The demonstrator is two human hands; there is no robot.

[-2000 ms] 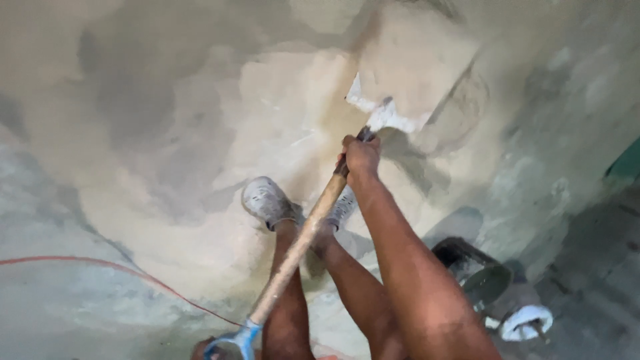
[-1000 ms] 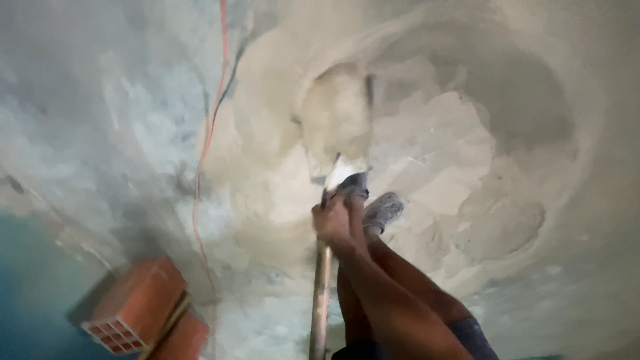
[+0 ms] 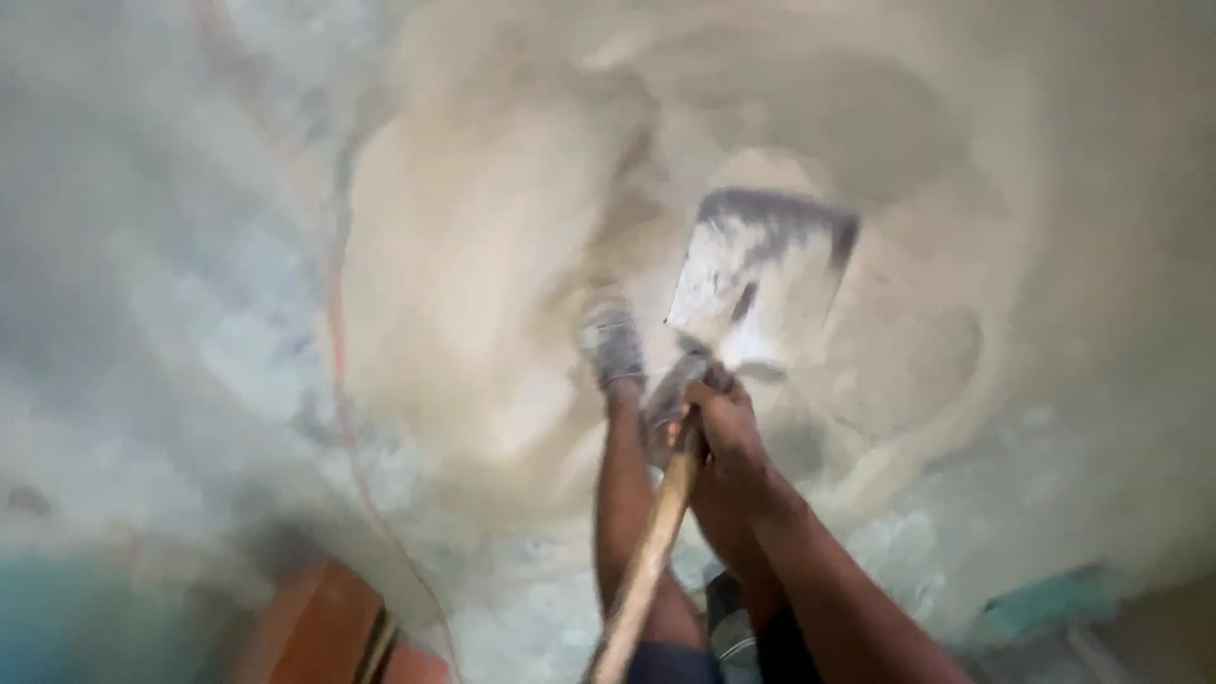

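My right hand (image 3: 727, 413) is closed around the lower shaft of a shovel, just behind its metal socket. The shovel's wooden handle (image 3: 651, 560) runs down to the bottom edge of the view. Its metal blade (image 3: 768, 271) lies over a pale sandy or powdery layer (image 3: 456, 285) on the floor, its face mostly bare, with a dark band along the front edge. A heap of that pale material is left of the blade. My left hand is out of view. The picture is blurred by motion.
My shoes (image 3: 611, 337) stand close behind the blade. An orange cord (image 3: 340, 380) runs along the floor on the left. A hollow clay brick (image 3: 318, 622) lies at the lower left. A dark container (image 3: 731, 617) shows between my legs, and a greenish object (image 3: 1050, 598) at the lower right.
The shovel blade was loaded with pale material one second ago and is now mostly bare. It has moved to the right. My right hand has stayed on the shaft; the view has swung.
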